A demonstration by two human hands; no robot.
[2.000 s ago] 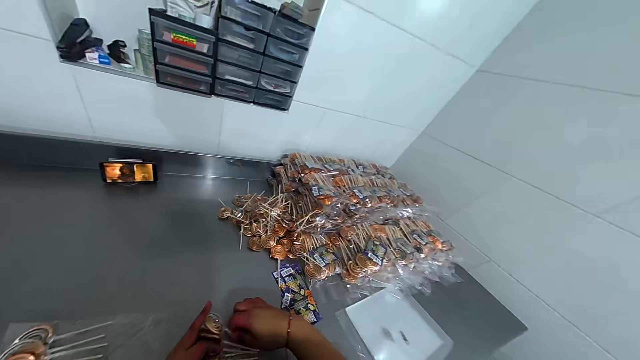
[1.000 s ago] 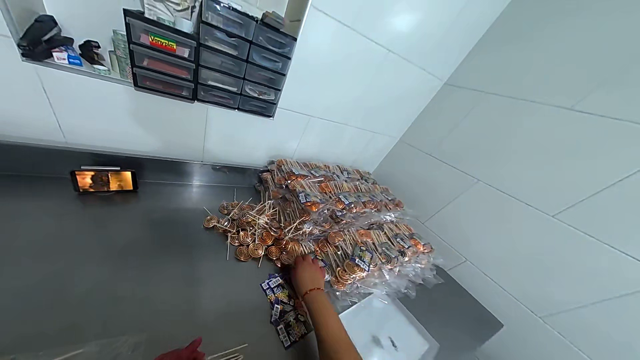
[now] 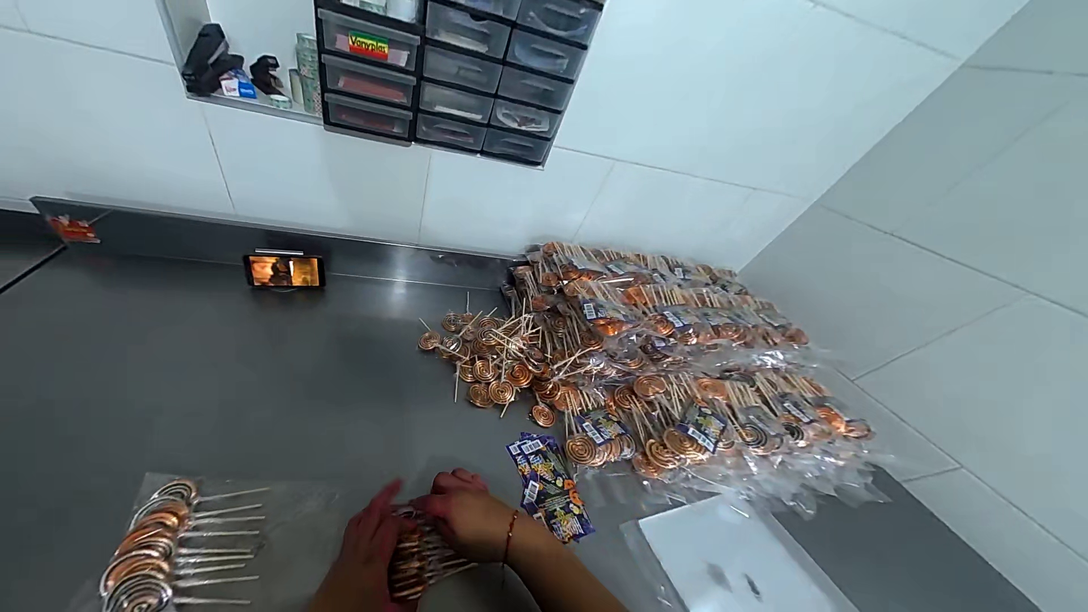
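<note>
Both hands are at the bottom centre around a bunch of spiral lollipops (image 3: 410, 557) with sticks pointing right. My left hand (image 3: 367, 540) lies along the bunch's left side, and my right hand (image 3: 466, 514), with a beaded bracelet at its wrist, grips its upper end. To the left, a row of spiral lollipops (image 3: 149, 544) lies on a clear plastic bag. Printed cards (image 3: 551, 489) lie just right of my right hand. Behind them are a loose heap of lollipops (image 3: 484, 357) and many bagged lollipops (image 3: 680, 340).
A grey metal worktop (image 3: 212, 365) carries everything. A phone (image 3: 285, 271) showing a picture leans at the back edge. White flat plastic bags (image 3: 731, 552) lie at the lower right. Small drawers (image 3: 463, 76) and a wall niche with tape rolls (image 3: 308, 72) are above.
My right hand has moved from the edge of the lollipop heap down and left to the bunch by my left hand. The view has shifted.
</note>
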